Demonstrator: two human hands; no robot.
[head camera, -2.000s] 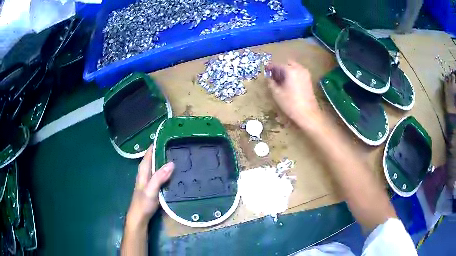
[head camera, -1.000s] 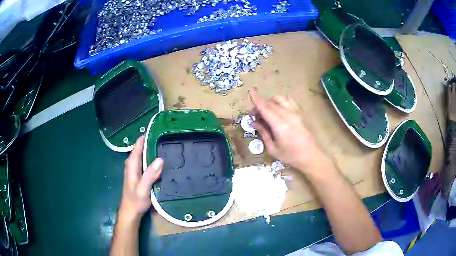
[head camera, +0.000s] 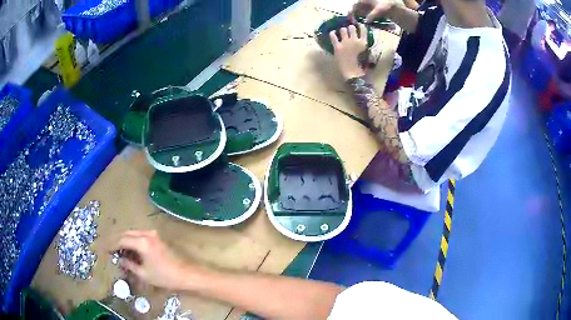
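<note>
My right hand (head camera: 149, 257) is over the cardboard at the lower left, fingers curled, with a small metal fitting (head camera: 116, 255) at its fingertips. A loose pile of silver fittings (head camera: 77, 242) lies just left of it. Two white discs, one upper (head camera: 121, 289) and one lower (head camera: 142, 305), lie below the hand. A green housing (head camera: 91, 310) is cut off by the bottom edge; only its end shows. My left hand is out of the picture.
Stacked green housings (head camera: 185, 132) and a single housing (head camera: 308, 190) lie on the cardboard (head camera: 250, 247). A blue bin of fittings (head camera: 81, 164) stands at left. A person (head camera: 460, 94) works on another housing beyond, near a blue stool (head camera: 382, 231).
The view has swung right, bringing the other person into sight. My left hand and most of the housing it held have left the picture. My right hand has moved from the discs toward the pile.
</note>
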